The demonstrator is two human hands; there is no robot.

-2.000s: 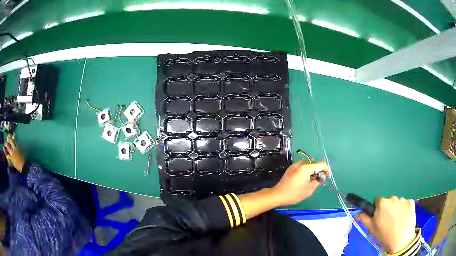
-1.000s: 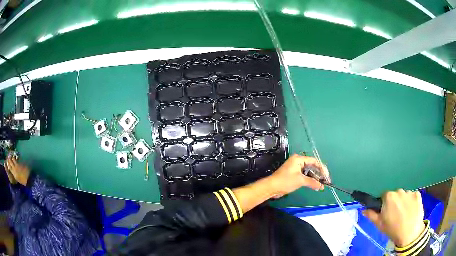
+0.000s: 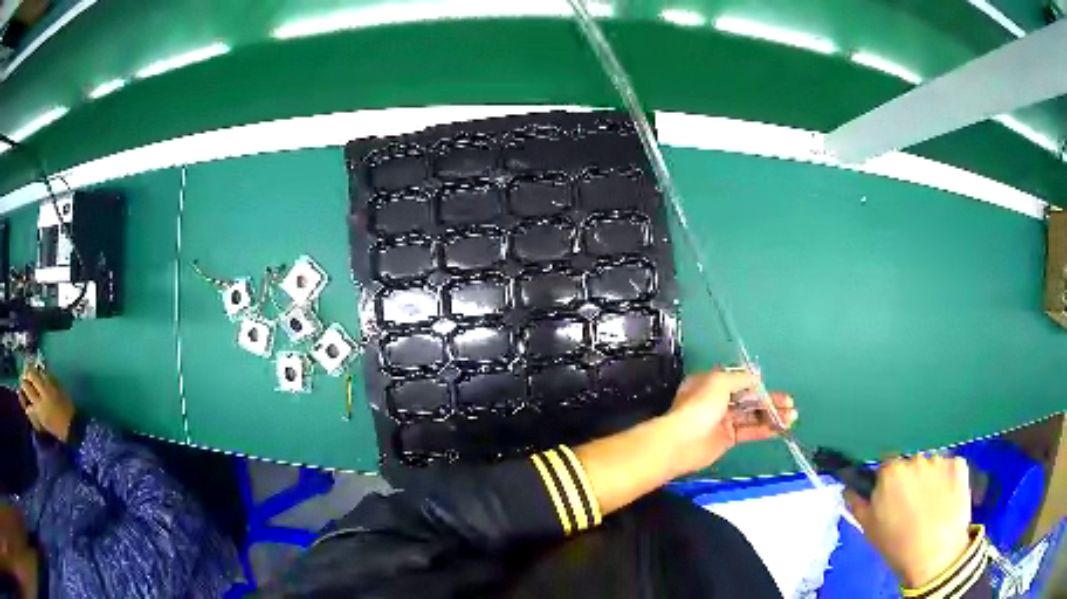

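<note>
My left hand (image 3: 735, 412) is near the front edge of the bench, right of the blister tray, fingers curled around a small wired module (image 3: 749, 404) that is mostly hidden by them. My right hand (image 3: 919, 515) is a fist on the black handle of the hand tool (image 3: 837, 468), beyond the bench edge at the lower right. The tool's thin shaft cannot be made out. The clear hose (image 3: 714, 287) crosses in front of my left fingers. Several wired modules (image 3: 298, 322) lie loosely grouped left of the tray, with thin wires.
The large black blister tray (image 3: 515, 287) has bare pockets. A blue bin (image 3: 854, 562) with whitish contents is below the bench edge. A black test box (image 3: 100, 252) and another worker's hand (image 3: 47, 401) are at left. A small brown box (image 3: 1055, 269) is at far right.
My left hand has moved slightly right and turned, hiding the module more. My right hand has dropped slightly, and the tool's shaft no longer shows at the module. The hose's upper part has swung left.
</note>
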